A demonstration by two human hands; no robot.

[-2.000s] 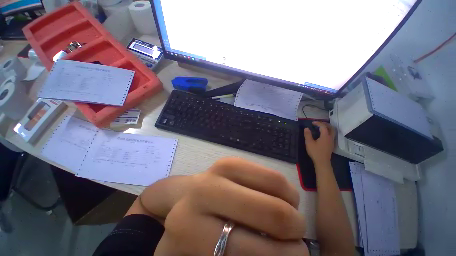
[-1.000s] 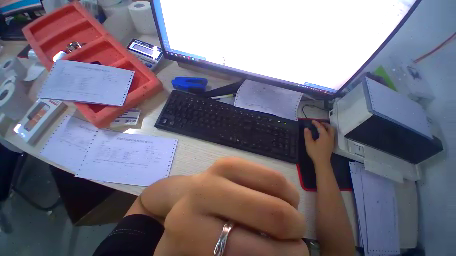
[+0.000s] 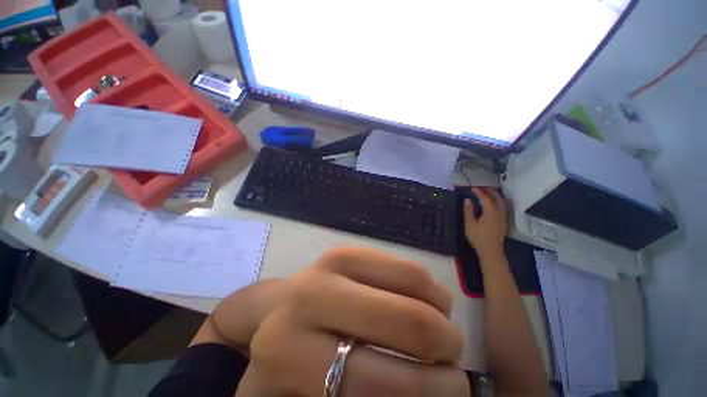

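Observation:
My right hand (image 3: 485,221) lies on the small dark mouse (image 3: 474,205), on a black mouse pad (image 3: 512,267) with a red edge. My left hand (image 3: 356,318) is large in the lower middle, close to the camera, with curled fingers and a silver ring; its palm side is hidden, so I cannot tell if it holds anything. The black keyboard (image 3: 349,198) lies beyond it. The monitor (image 3: 419,62) behind shows a bright white screen.
A red-orange tray (image 3: 221,143) bears a form (image 3: 128,138) at left. A blue stapler (image 3: 287,137), a calculator (image 3: 219,87) and printed forms (image 3: 194,252) lie nearby. A white and black printer (image 3: 597,186) stands at right, with papers (image 3: 577,322) below it. White rolls (image 3: 211,35) stand behind.
The view has shifted slightly, so the desk things sit a little lower and farther left. My right hand stays on the mouse and my left hand keeps its curled shape.

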